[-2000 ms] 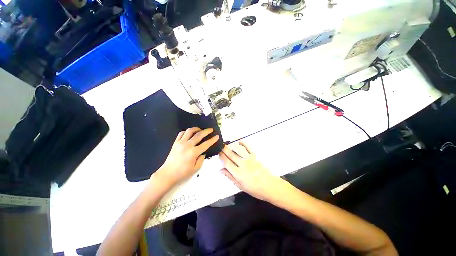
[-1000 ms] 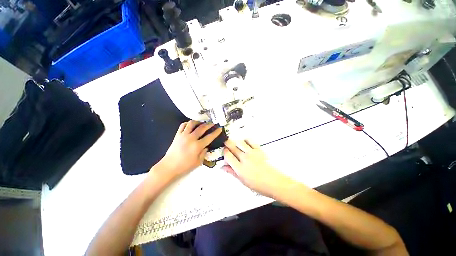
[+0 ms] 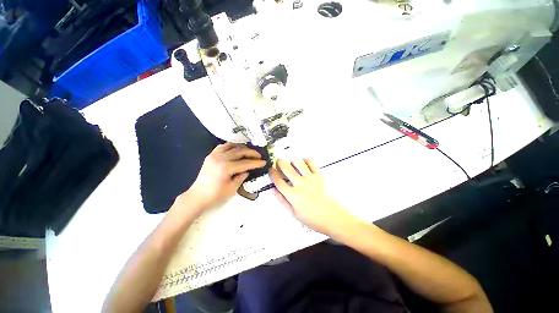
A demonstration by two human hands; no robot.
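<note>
A black panel lies flat on the white table, its right end running under the needle area of the white sewing machine. My left hand lies on the panel's right part, fingertips beside the presser foot. My right hand is just right of it, fingertips close to the panel's edge at the foot. Whether it pinches the edge is hidden. A small brownish curved piece shows between the hands. A thin dark cord runs right from the right hand.
A thick stack of black panels stands at the left. Thread snips with red handles lie under the machine arm, near a black cable. A blue crate is behind the table. Ruler marks run along the front edge.
The panel's right end has shrunk back towards the foot, uncovering the curved piece between my hands. Both hands stay near the needle. The whole view has shifted slightly.
</note>
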